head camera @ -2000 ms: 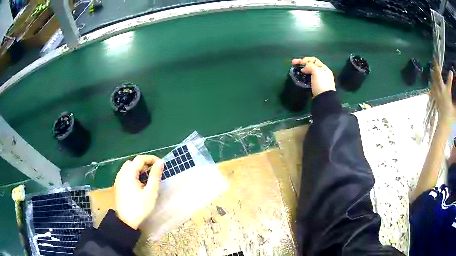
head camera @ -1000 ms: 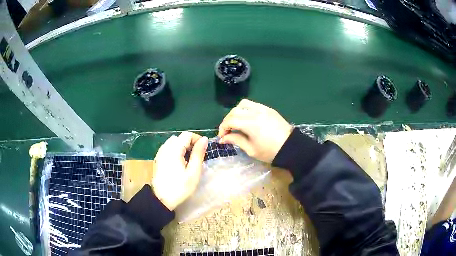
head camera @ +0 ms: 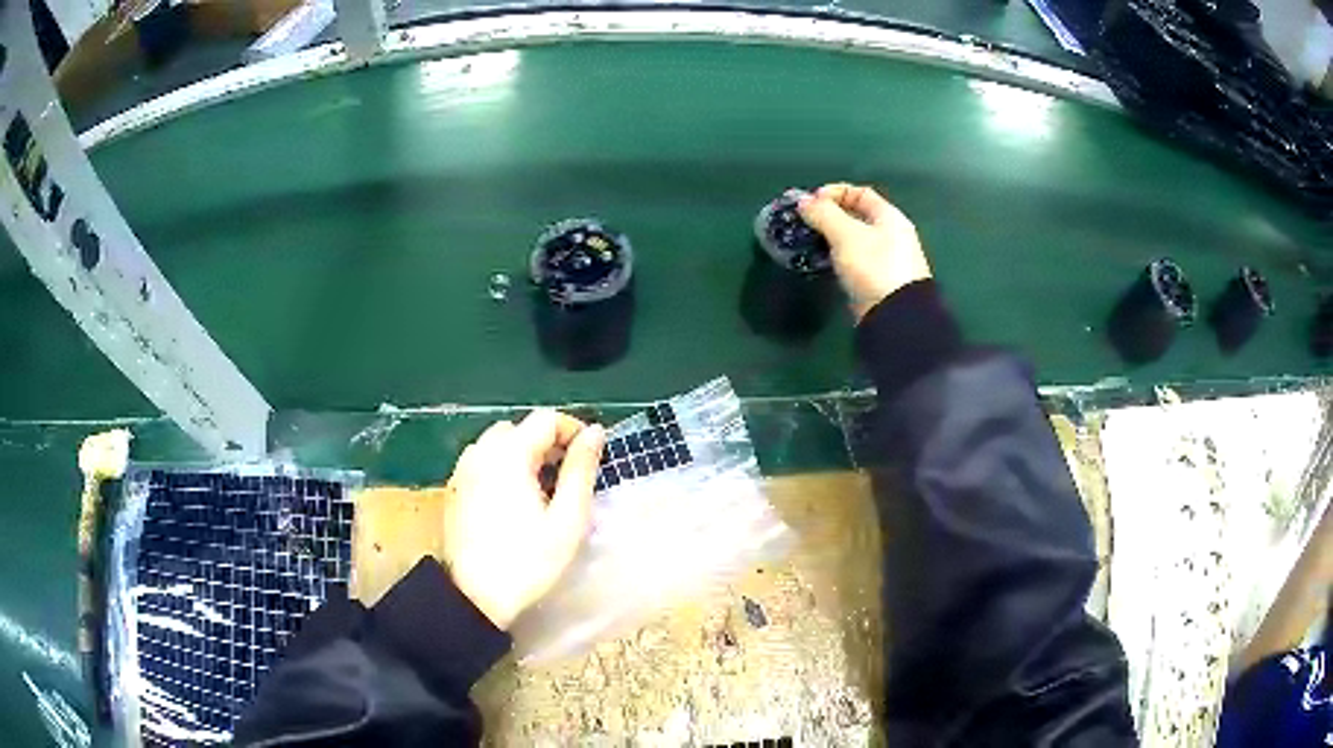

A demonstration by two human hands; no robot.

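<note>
My left hand (head camera: 519,504) pinches the left edge of a part-used sheet of black adhesive pads (head camera: 643,450) on translucent liner (head camera: 687,519), over the cardboard mat (head camera: 819,585). My right hand (head camera: 866,249) reaches over the belt, its thumb and fingertips at the open top of a black cylindrical housing (head camera: 790,292). Whether a pad is between the fingertips is hidden. Another black housing (head camera: 585,329) stands upright to the left of it.
Several smaller-looking housings stand at the right of the green belt (head camera: 366,190). Wrapped spare pad sheets (head camera: 234,585) lie at left, beside a pale-headed tool (head camera: 105,456). A metal upright (head camera: 132,278) rises at left. A white spotted sheet (head camera: 1184,512) and a person's arm (head camera: 1301,585) are at right.
My right hand has moved from the pad sheet up and right to a housing top. The two nearer housings have shifted right on the belt. My left hand still holds the sheet.
</note>
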